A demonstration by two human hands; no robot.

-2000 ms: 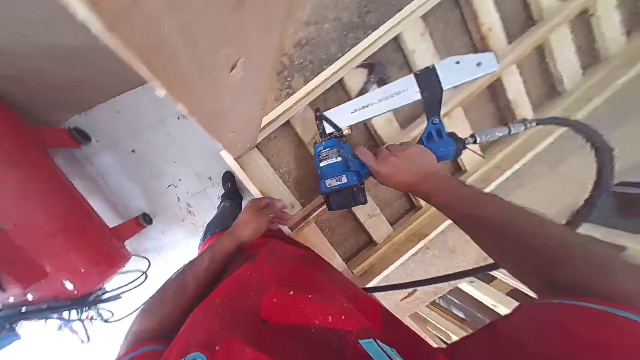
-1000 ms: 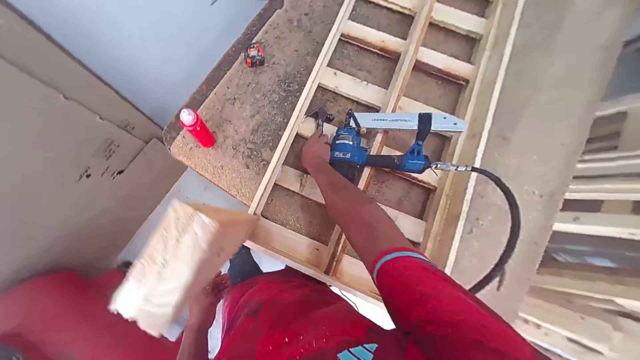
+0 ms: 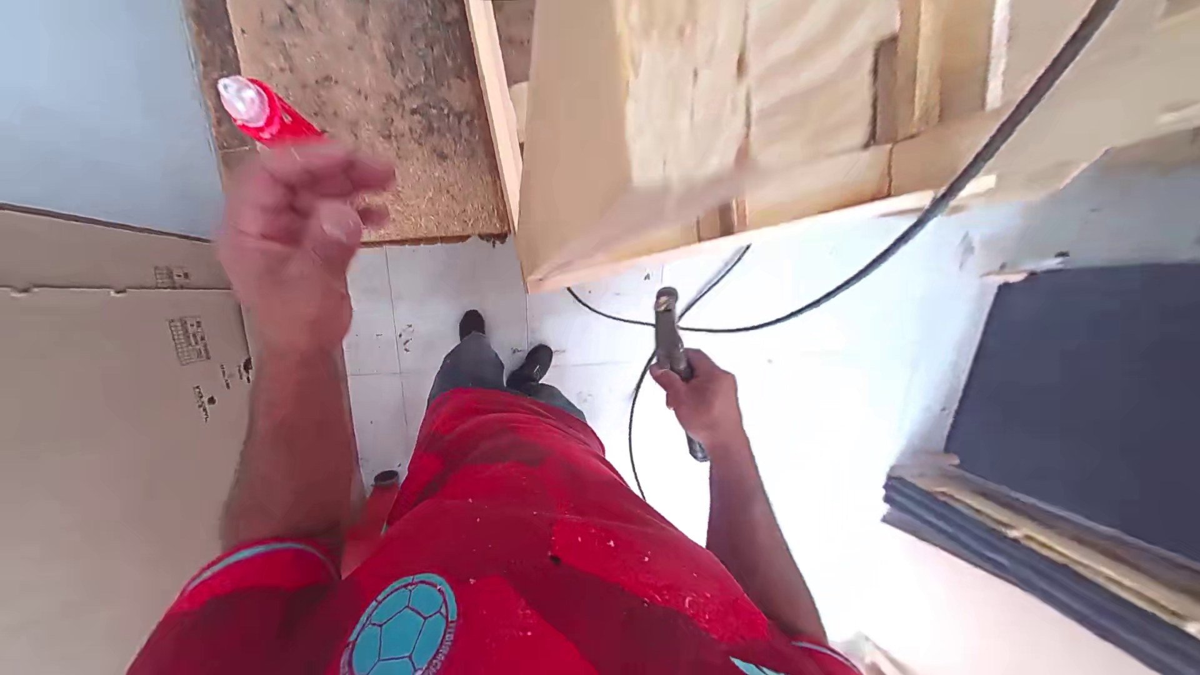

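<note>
My right hand [image 3: 698,398] is closed around the handle of a hammer [image 3: 670,342], its head pointing up, below the near edge of a wooden frame. Blurred and raised at the left is my left hand [image 3: 295,230], fingers loosely curled; whether anything is in it is not clear. Just beyond the left fingers, a red bottle with a clear cap [image 3: 281,117] is partly hidden. The wooden frame [image 3: 581,169], with light boards on it, fills the top middle and right.
A chipboard tabletop [image 3: 422,178] lies at upper left. A black hose [image 3: 872,267] hangs over the frame and runs to the white floor [image 3: 581,384]. Cardboard [image 3: 103,422] stands at left. Dark panels [image 3: 1087,403] are stacked at right. My feet are below the frame's corner.
The right hand has left the blue power tool, which is out of view, and a hammer is now in that hand. The left hand has come up on the left. The view has shifted strongly.
</note>
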